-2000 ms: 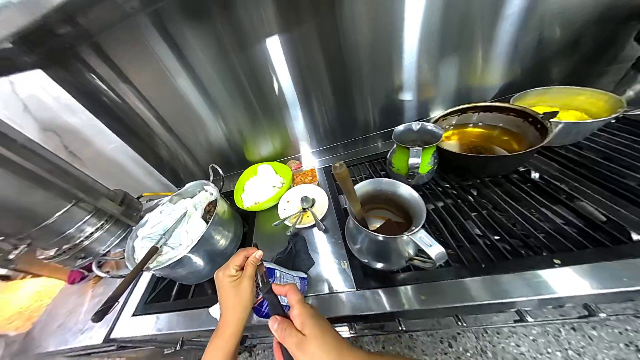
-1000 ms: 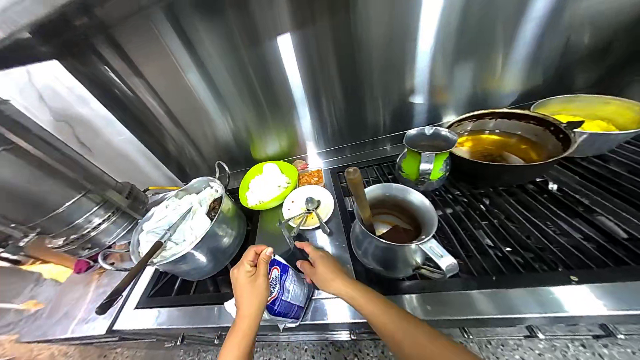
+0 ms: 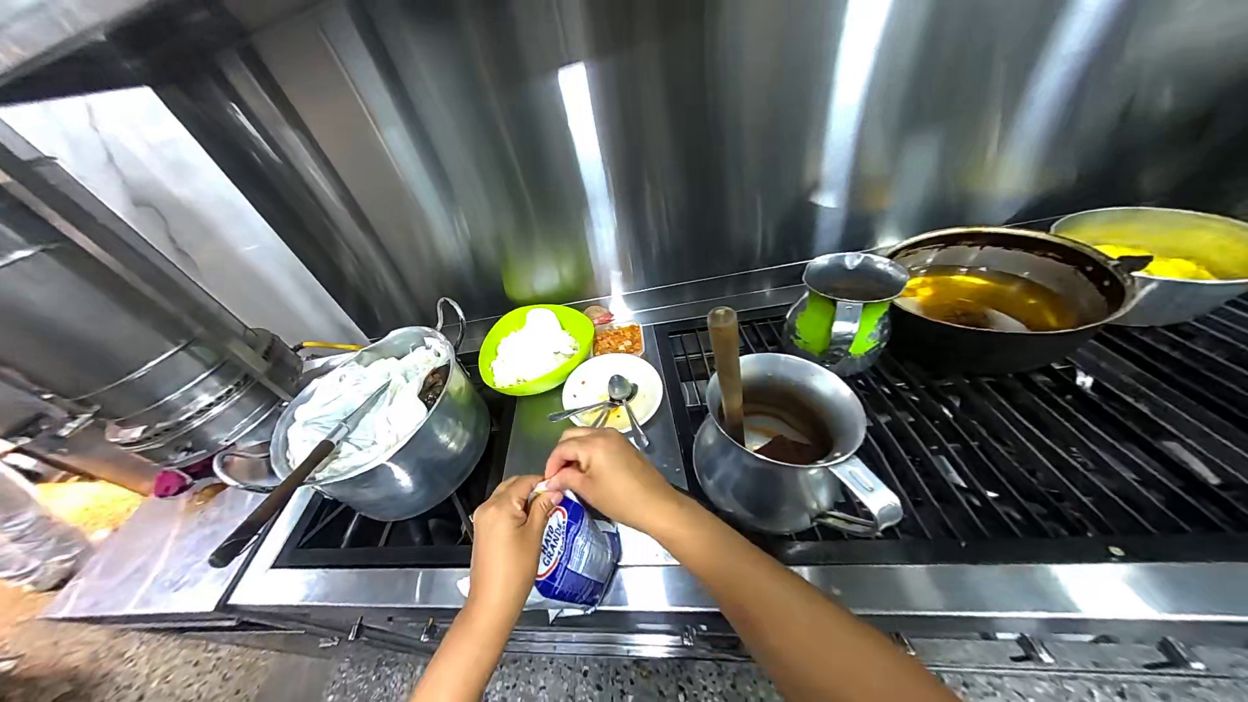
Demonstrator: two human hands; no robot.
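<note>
A blue and white plastic packet bearing writing stands at the front edge of the metal strip between the burners. My left hand pinches its top from the left. My right hand meets it there, fingertips touching the same gathered top. Just behind my hands lies a white plate with spoons on it. To the right is an aluminium jug, a wooden handle leaning out of it and brown matter inside.
At left, a large pot holds a white plastic bag, with a dark-handled utensil across it. A green bowl of white food sits behind. A smaller jug, a pan of oil and a yellow-filled bowl stand at the right.
Two seconds ago my hands held a dark-handled utensil above the packet; it is no longer in them. Both hands have come together at the packet's top.
</note>
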